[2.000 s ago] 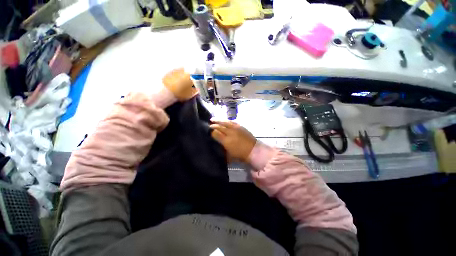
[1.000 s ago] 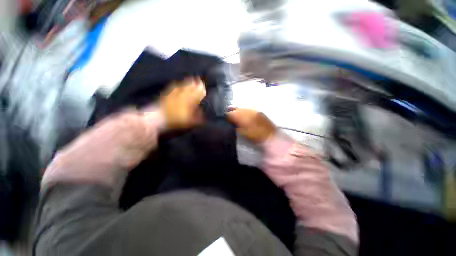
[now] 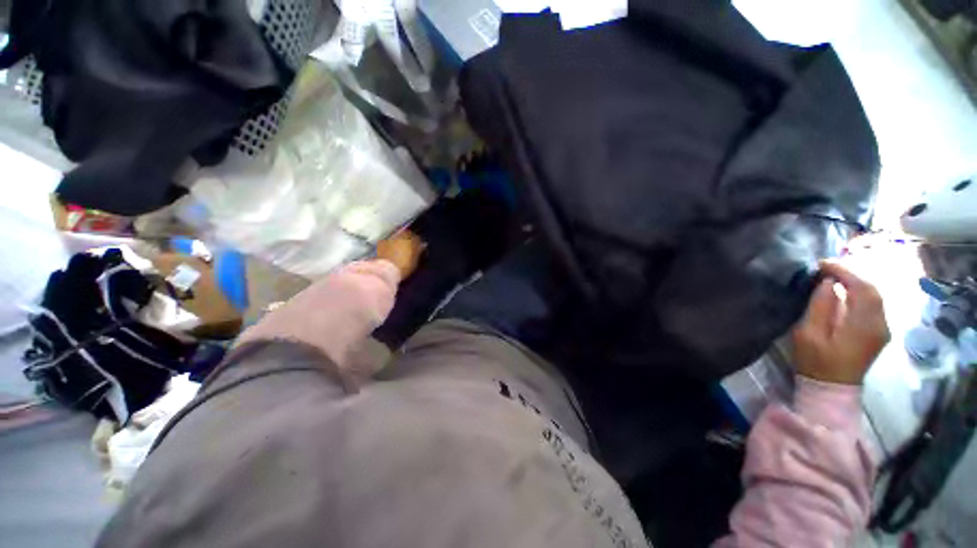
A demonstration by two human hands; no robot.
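Observation:
The large black garment piece [image 3: 664,139] is spread over the table's left part and hangs down toward my lap. My right hand [image 3: 841,330] pinches its right edge between thumb and fingers, close to the machine's needle area. My left hand [image 3: 401,255] is low at the left, beside the lap, against dark cloth. Its fingertips are small and partly hidden, so I cannot tell whether it grips anything. The white machine head [image 3: 948,214] is cut off by the right edge.
Black scissors [image 3: 923,455] lie at lower right. At left are a grey basket [image 3: 287,30] with black cloth over it, a clear-wrapped pale package [image 3: 321,182], a cardboard box [image 3: 204,305] and a black bundle with white strips [image 3: 91,337]. White strips [image 3: 377,43] hang above.
The view has swung left and down. My left hand has left the needle area for the low left side. My right hand stays at the cloth's edge, and the garment now lies spread out.

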